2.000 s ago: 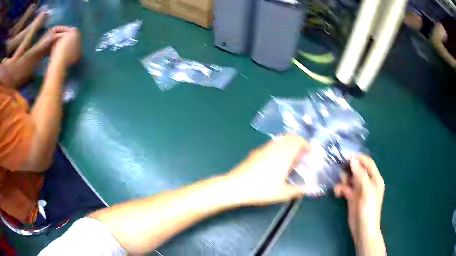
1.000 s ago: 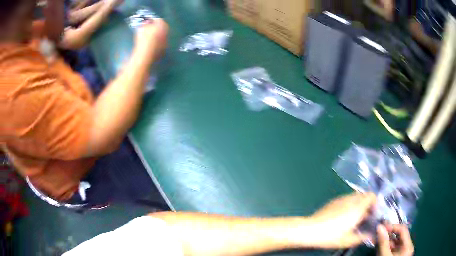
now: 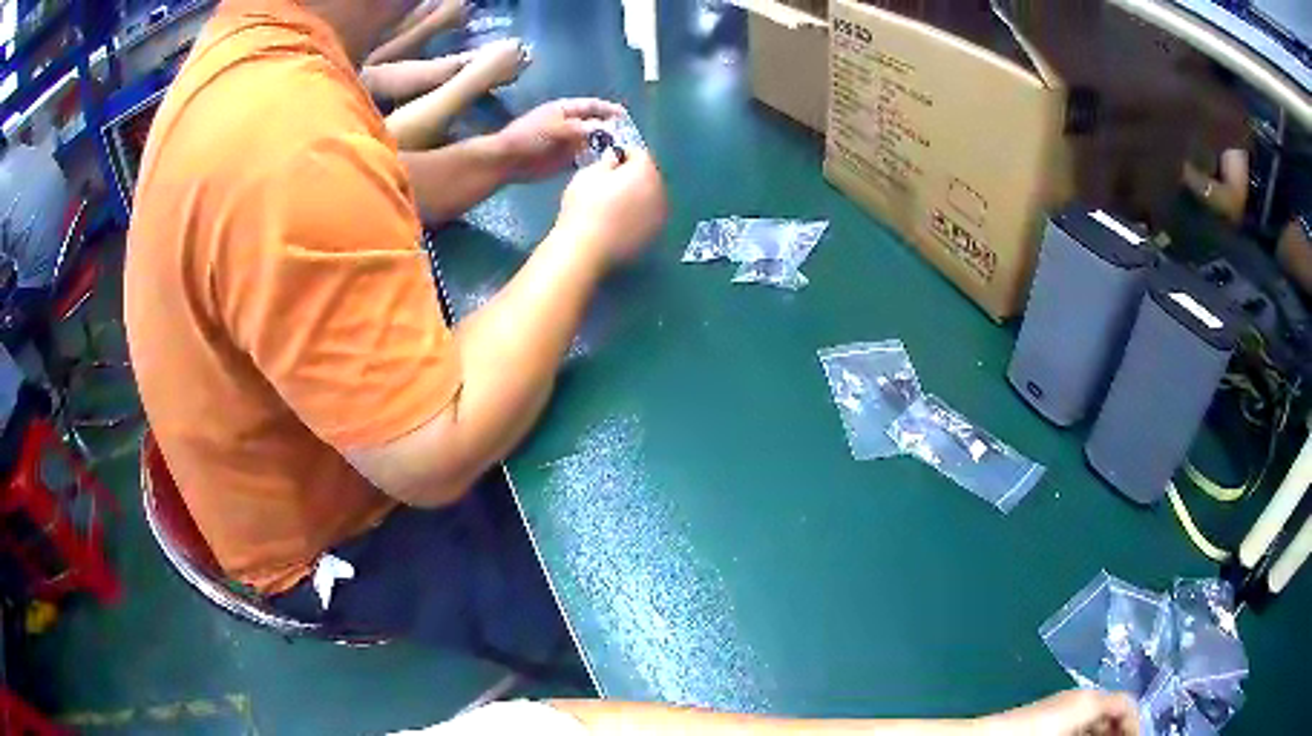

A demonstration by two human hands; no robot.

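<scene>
A pile of overlapping clear zip bags [image 3: 1137, 640] with dark specks lies on the green table at the lower right. My left hand [image 3: 1082, 715] is at the bottom edge of the picture, at the pile's near side. It is partly cut off, and its fingertips and anything in them cannot be made out. My right hand is not in view. Two more zip bags [image 3: 928, 420] with small dark parts overlap on the table, left of the pile and further off.
Two grey speakers [image 3: 1163, 391] stand at the right before a cardboard carton [image 3: 935, 151]. Yellow cables [image 3: 1197, 518] and white posts [image 3: 1281, 525] are at the right edge. A person in orange [image 3: 288, 273] sits at the left, holding a small dark part. More bags [image 3: 755, 247] lie further back.
The view has swung left, so the pile and my left hand now sit lower and further right. My right hand has gone out of the picture. More of the seated person and the carton shows.
</scene>
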